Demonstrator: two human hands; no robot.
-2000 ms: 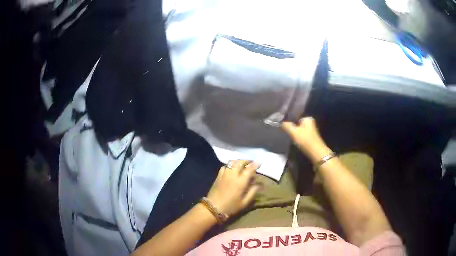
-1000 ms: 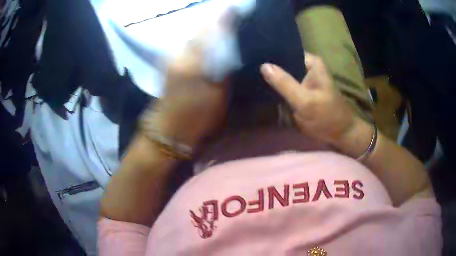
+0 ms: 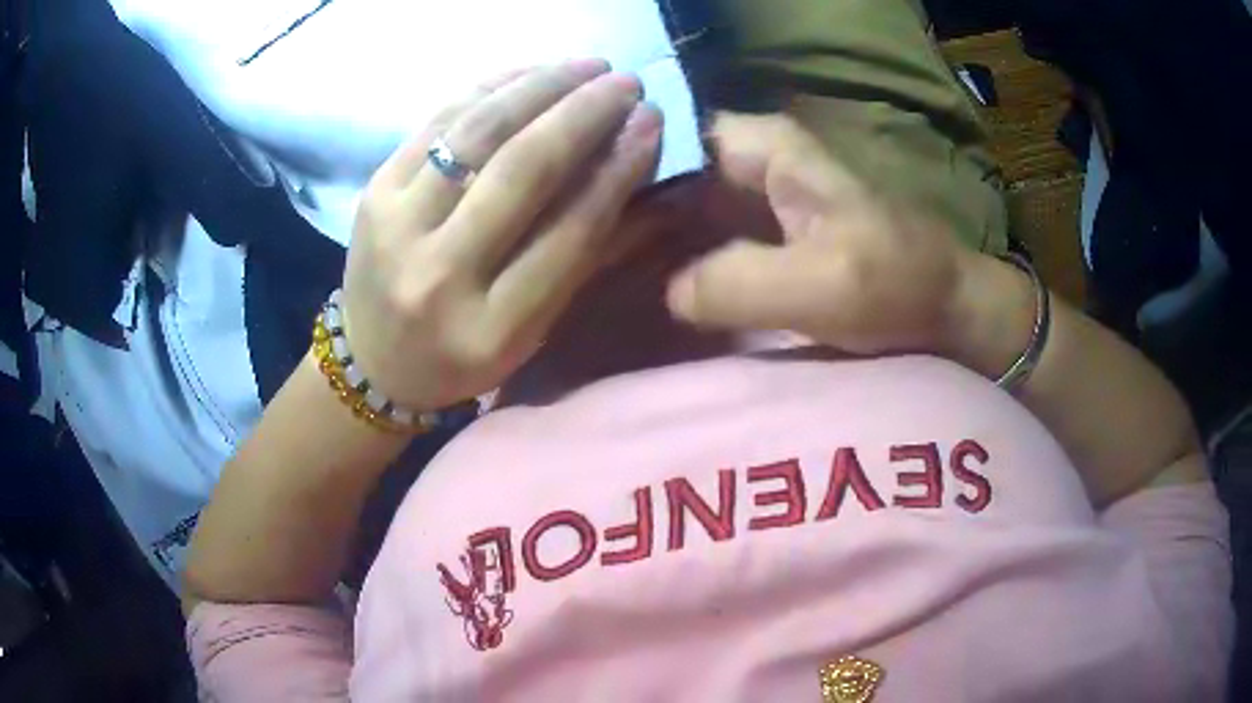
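Note:
A pale garment panel (image 3: 357,83) with a thin dark line near its top spreads over the upper left and centre, its corner at the lap. My left hand (image 3: 494,220), with a ring and bead bracelet, lies palm down with fingers together over the panel's lower edge; its thumb is hidden, so its grip cannot be told. My right hand (image 3: 824,247), slightly blurred, is just right of the panel's corner, thumb and index finger apart, with no cloth seen in it.
Black cloth (image 3: 110,151) and more pale cloth (image 3: 192,343) hang at the left. My lap in olive trousers (image 3: 824,55) is at the top centre. A brown woven seat (image 3: 1037,179) shows at the right, with dark cloth (image 3: 1153,234) beyond it.
The view has tilted down towards my body. The panel's corner now lies at my lap beside my left hand, which has slowed. My right hand has stayed near the lap.

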